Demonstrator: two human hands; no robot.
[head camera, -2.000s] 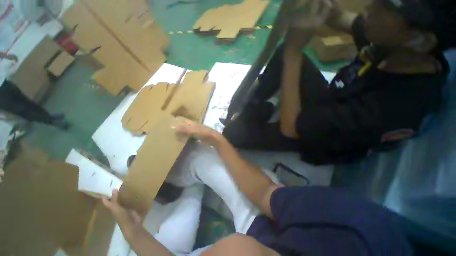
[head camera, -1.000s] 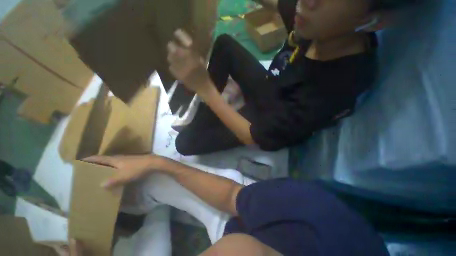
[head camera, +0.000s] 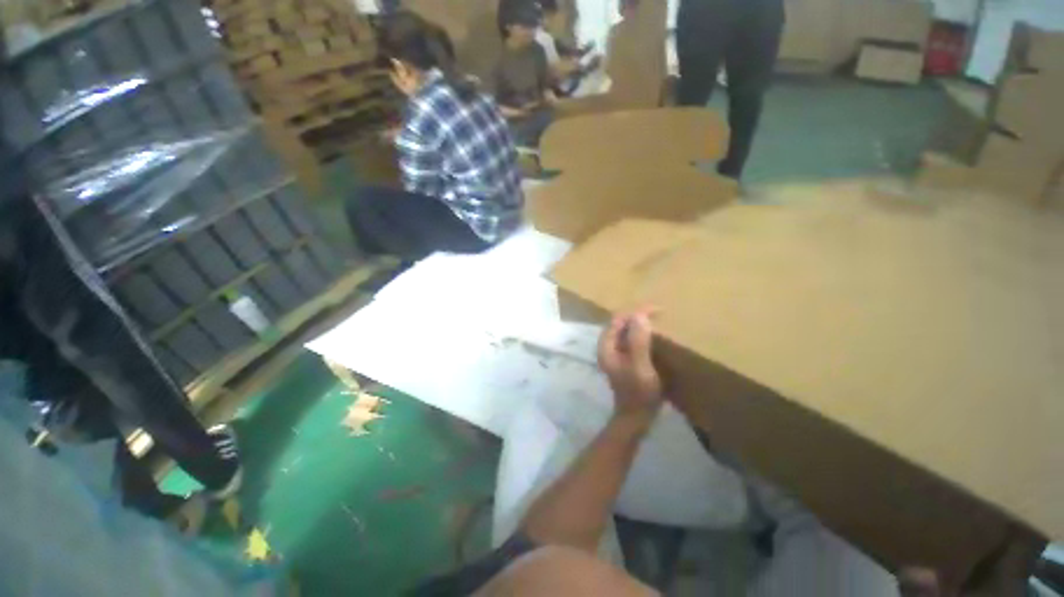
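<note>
A large brown cardboard carton or part-folded blank (head camera: 840, 338) fills the right side, its broad face up and a long darker side wall turned down toward me. My left hand (head camera: 631, 356) grips its near left edge, fingers over the rim. A small bit of skin at the bottom edge, below the wall, may be my right hand (head camera: 919, 580); it is cut off and its grip cannot be made out. The cardboard's right part is blurred and runs out of the picture.
A brown blank with rounded flaps (head camera: 630, 152) stands behind. White sheets (head camera: 455, 321) with small scraps lie left of my hand. A person in a checked shirt (head camera: 461, 152) sits beyond; others are behind. Plastic-wrapped goods on a pallet (head camera: 175, 175) and a dark-trousered leg (head camera: 128, 362) are at left.
The view has swung left, away from the person in black. The cardboard now lies at the right, with a broad face and long side wall showing. My right arm has left the view.
</note>
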